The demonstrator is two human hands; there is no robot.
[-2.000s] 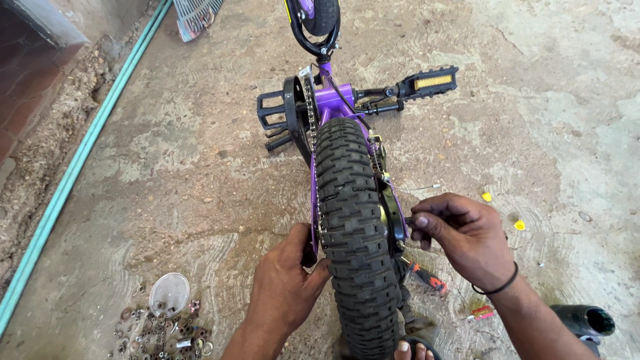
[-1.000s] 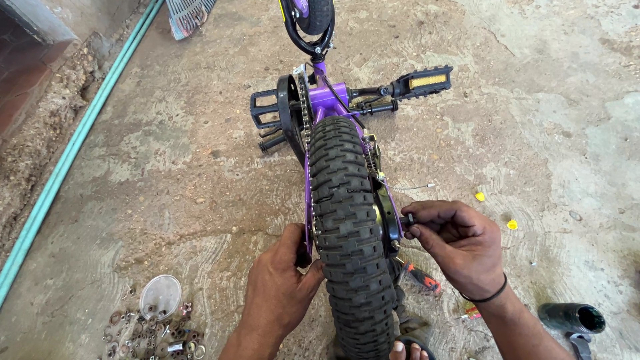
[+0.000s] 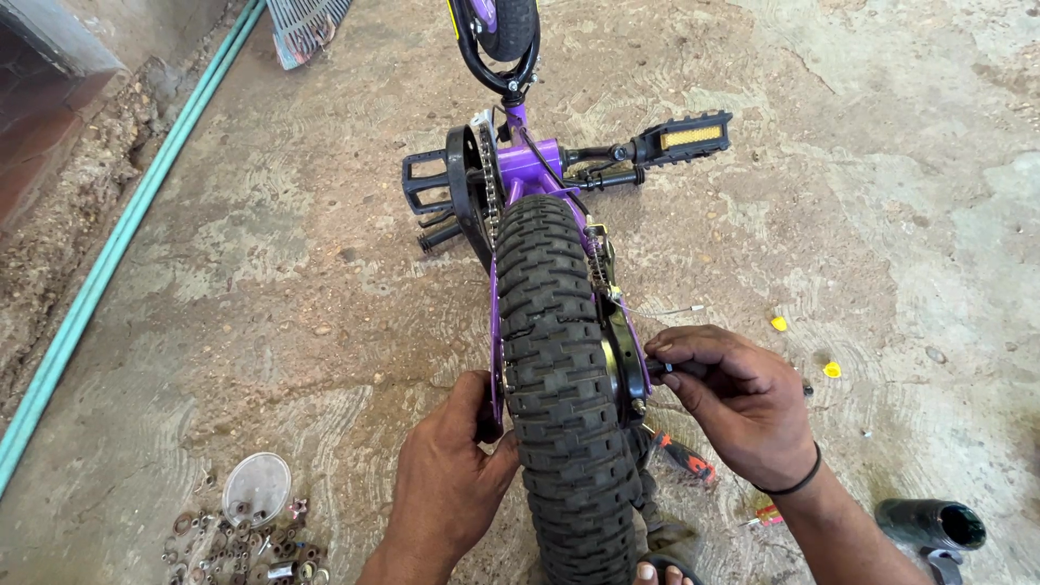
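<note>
A small purple bicycle frame point(image 3: 530, 164) stands upside down, its knobby rear tire point(image 3: 565, 382) nearest me. My left hand point(image 3: 455, 479) grips the left side of the rear wheel by the axle end; its fingertips are hidden behind the frame stay. On the other side, my right hand point(image 3: 731, 398) pinches a small dark metal piece, probably a nut, at the axle end beside the black brake drum cover point(image 3: 626, 357). A brake cable point(image 3: 662, 311) sticks out above that hand. The chain point(image 3: 489, 183) runs along the left.
Loose nuts, washers and bearings lie at lower left by a round clear lid point(image 3: 257, 487). Right of the tire are a screwdriver point(image 3: 689, 459), yellow caps point(image 3: 831, 370) and a dark cylinder point(image 3: 930, 522). Green pipes point(image 3: 130, 223) and a rake point(image 3: 307, 24) lie at upper left.
Both hands stay at the axle sides. The fingers of my right hand have shifted slightly around the small dark piece.
</note>
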